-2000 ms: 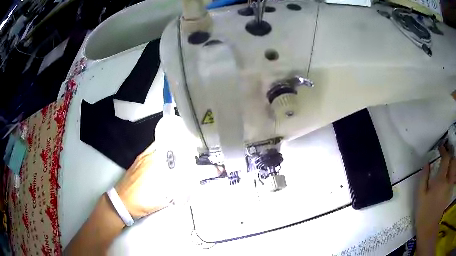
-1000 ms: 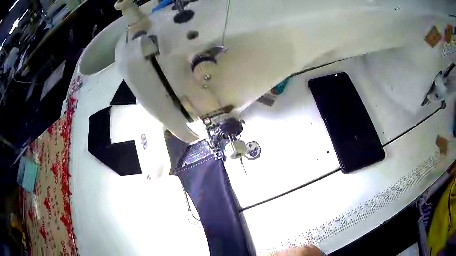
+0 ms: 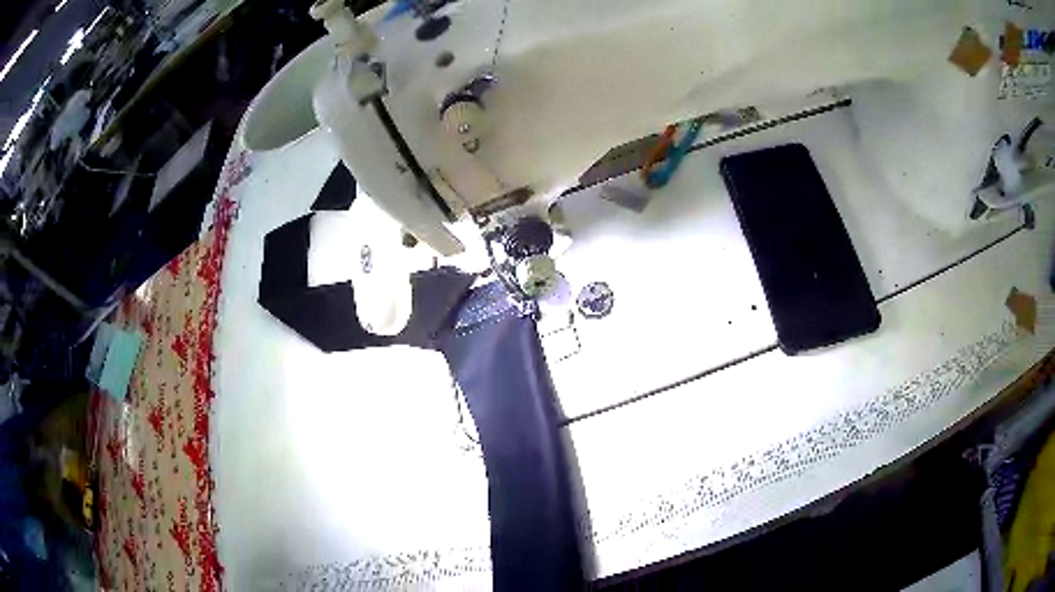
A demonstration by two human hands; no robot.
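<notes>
A dark navy fabric strip [image 3: 517, 428] lies under the presser foot [image 3: 509, 303] and runs down over the front edge of the table, with a stitch line across its upper end. Black angled fabric [image 3: 312, 310] lies left of the needle area and meets the strip's upper end near the foot. A thin dark thread hangs along the strip's left side. The sewing machine [image 3: 613, 81] stands over the fabric. Neither my left hand nor my right hand is in the picture.
A black smartphone [image 3: 803, 249] lies right of the needle. A round metal disc [image 3: 595, 300] sits near the foot. A teal-and-orange-handled tool [image 3: 673, 154] lies behind. Red-patterned covering [image 3: 174, 428] is at left. Yellow material [image 3: 1033, 526] shows at the lower right edge.
Both hands have left the picture. The navy strip has come under the foot since the oldest frame. The view has shifted, and more of the left black fabric shows than one second ago.
</notes>
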